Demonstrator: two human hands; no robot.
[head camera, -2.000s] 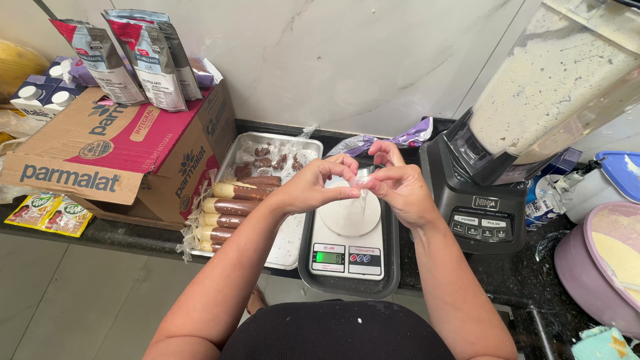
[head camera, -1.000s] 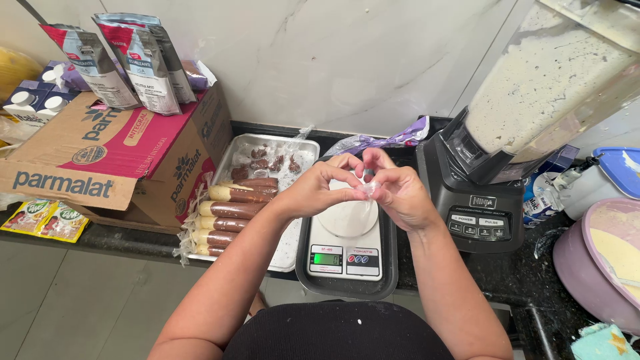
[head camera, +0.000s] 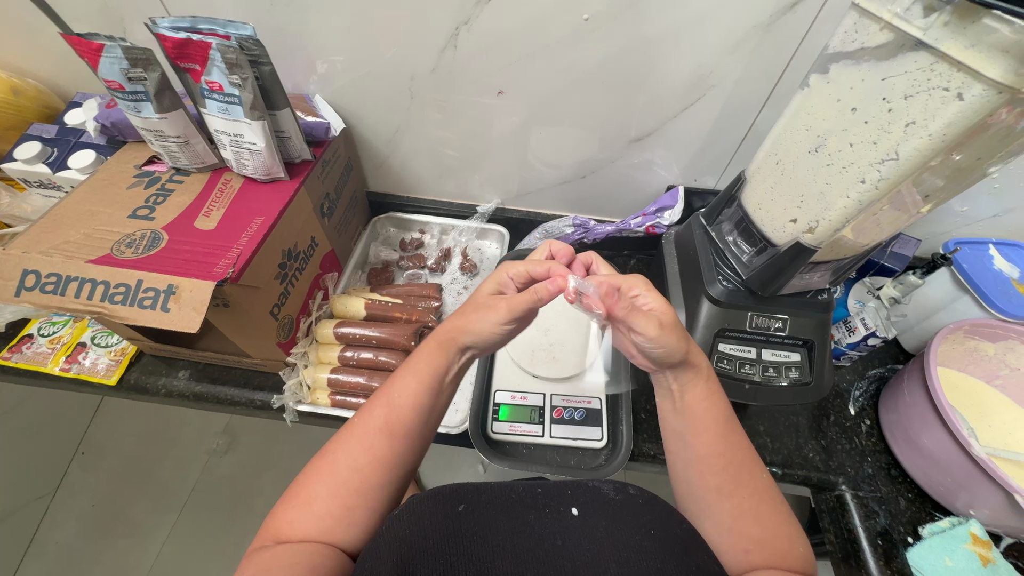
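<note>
Both my left hand (head camera: 516, 300) and my right hand (head camera: 640, 320) pinch a small clear plastic bag (head camera: 586, 298), fingertips nearly touching above the scale. Part of the bag hangs below my right fingers. Under them a white kitchen scale (head camera: 548, 400), its display lit green, rests in a dark tray (head camera: 552, 462). To the left a metal tray (head camera: 492, 232) holds several filled plastic tubes (head camera: 368, 334), brown with pale ends, lying side by side. Behind these tubes are small wrapped brown lumps (head camera: 412, 260) in clear plastic.
A Parmalat cardboard box (head camera: 264, 264) with foil pouches (head camera: 228, 104) on top stands at left. A Ninja blender (head camera: 748, 320) with pale mixture is close on the right, beside a pink bucket (head camera: 920, 408). A purple wrapper (head camera: 616, 224) lies behind my hands.
The fingers of both my hands have shifted on the clear plastic bag, and they remain above the scale. The trays and the blender have not plainly moved.
</note>
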